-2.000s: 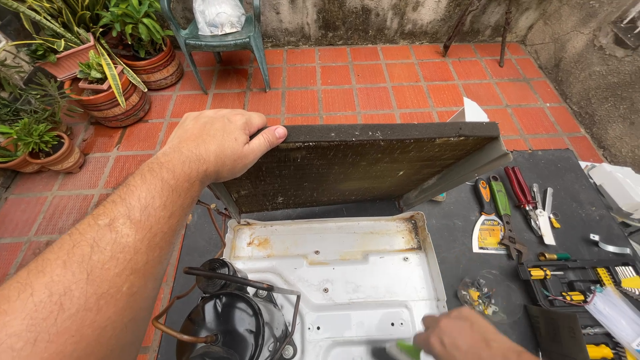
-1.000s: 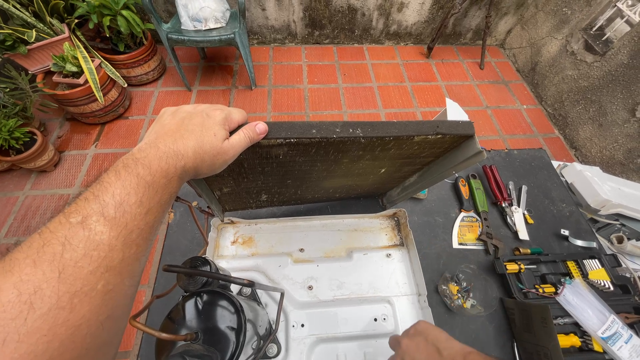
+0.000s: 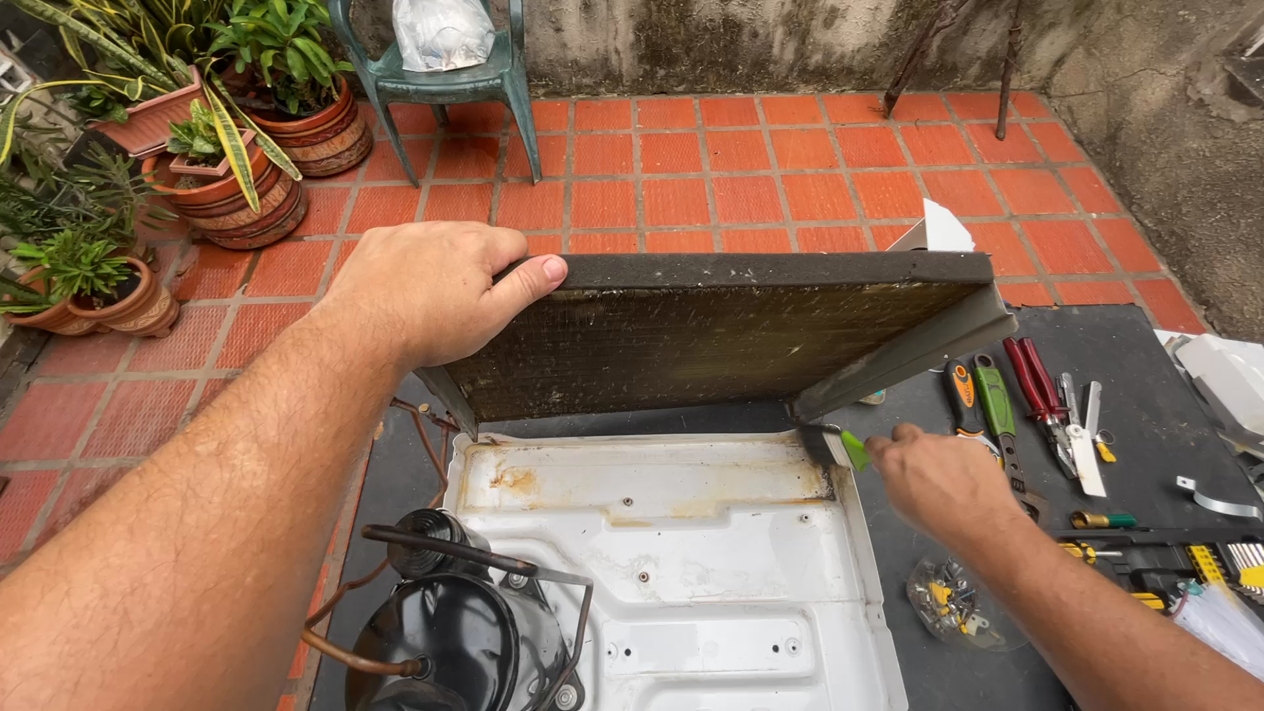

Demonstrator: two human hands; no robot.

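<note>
My left hand (image 3: 444, 286) grips the top left corner of a finned heat-exchanger coil (image 3: 671, 346), its thumb on the dark foam strip along the top edge. The coil stands tilted behind a white metal base pan (image 3: 691, 553) that has rust stains along its far end. My right hand (image 3: 938, 479) holds a brush (image 3: 829, 446) by its green handle, the dark bristles at the pan's far right corner. A black compressor (image 3: 444, 632) with copper pipes sits on the pan's left side.
Pliers (image 3: 1042, 395), a green-handled adjustable wrench (image 3: 997, 405), a clear bowl of screws (image 3: 958, 602) and a tool case (image 3: 1136, 563) lie on the dark tabletop (image 3: 1086, 336) at right. Beyond are a green plastic chair (image 3: 444, 84) and potted plants (image 3: 232, 197).
My right hand has moved up from the pan's near right side to its far right corner, with the green-handled brush now plainly visible. My left hand stays on the coil.
</note>
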